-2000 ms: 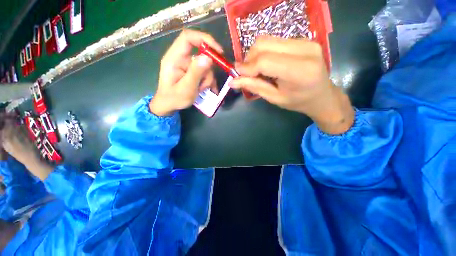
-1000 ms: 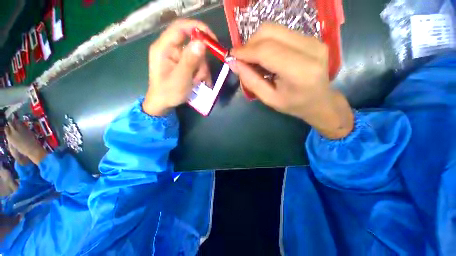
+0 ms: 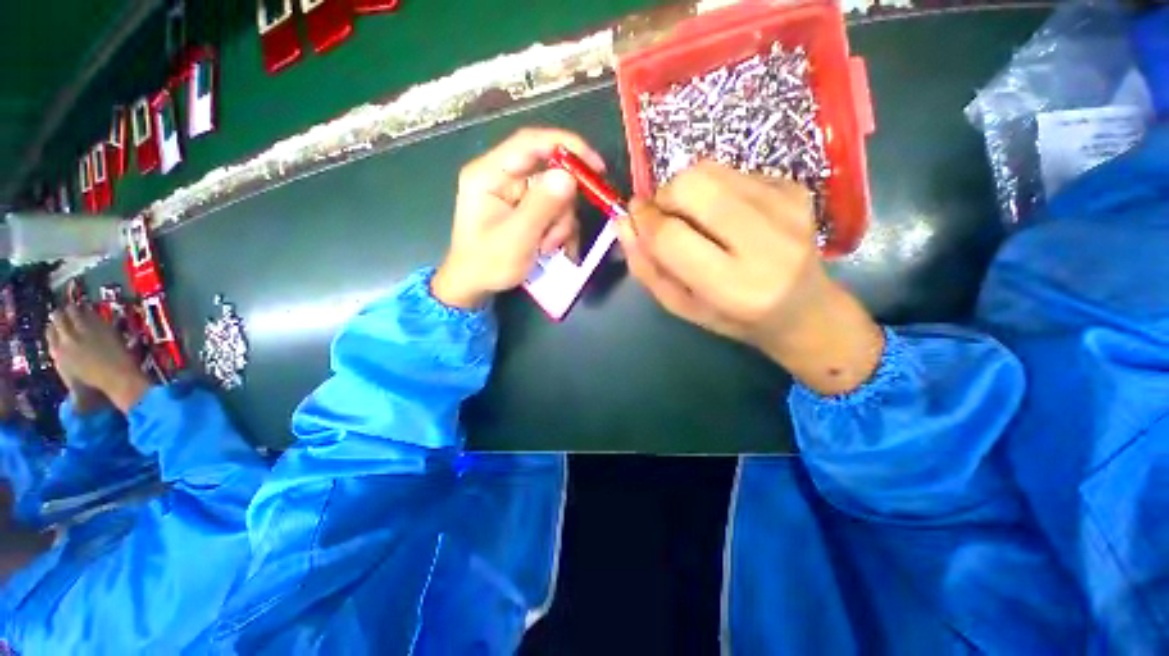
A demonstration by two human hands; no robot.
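My left hand [image 3: 513,212] holds a red-and-white housing [image 3: 559,285] in the air above the worktop, its white framed part hanging down. The narrow red hinge barrel [image 3: 590,182] slants down to the right from my left fingertips. My right hand [image 3: 737,256] has its thumb and forefinger closed at the barrel's right end. A tiny pin may be between these fingertips, but they hide it. A red bin [image 3: 849,192] heaped with silver pins [image 3: 737,115] stands just behind my right hand.
A dark green worktop [image 3: 641,397] has a worn whitish strip [image 3: 385,126] along its far edge. Red-and-white housings [image 3: 199,96] lie on the green belt beyond. A loose heap of pins [image 3: 224,346] and a neighbour's hands [image 3: 96,352] are at left. A clear bag [image 3: 1064,128] lies right.
The view has shifted, so more of the bin and belt shows. Both hands keep much the same hold on the housing; my right fingers are still at the barrel's end.
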